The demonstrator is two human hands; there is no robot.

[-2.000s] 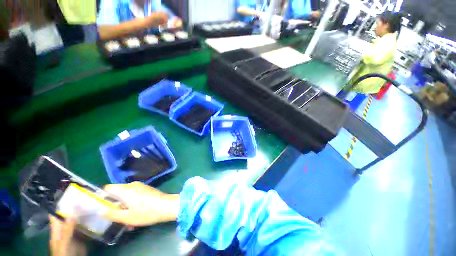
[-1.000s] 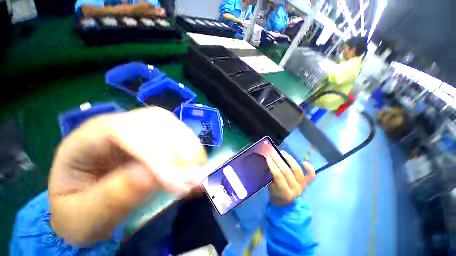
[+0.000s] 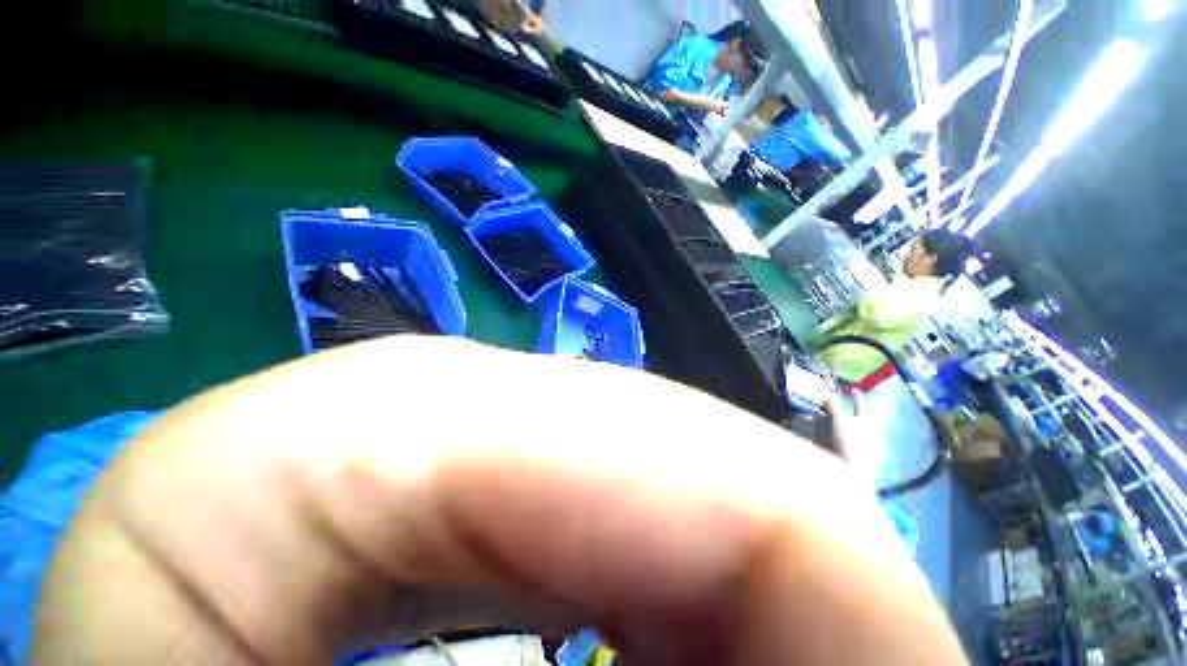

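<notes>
My left hand is huge and blurred close to the camera, fingers curled, covering most of the lower view; whether it holds anything is hidden. My right hand shows only as fingers beyond it, at the edge of a phone with a bright screen, by the near end of the black tray stack. A blue bin holds long black strips; my left hand hides its near edge.
Two adjoining blue bins hold dark parts, and another blue bin holds small black pieces. A clear bag of dark strips lies at left on the green mat. Blue-clad workers and a person in yellow are beyond.
The view has turned and tilted. My left hand has come much closer to the camera and spans the lower view. My right hand and the phone have moved out to the tray stack.
</notes>
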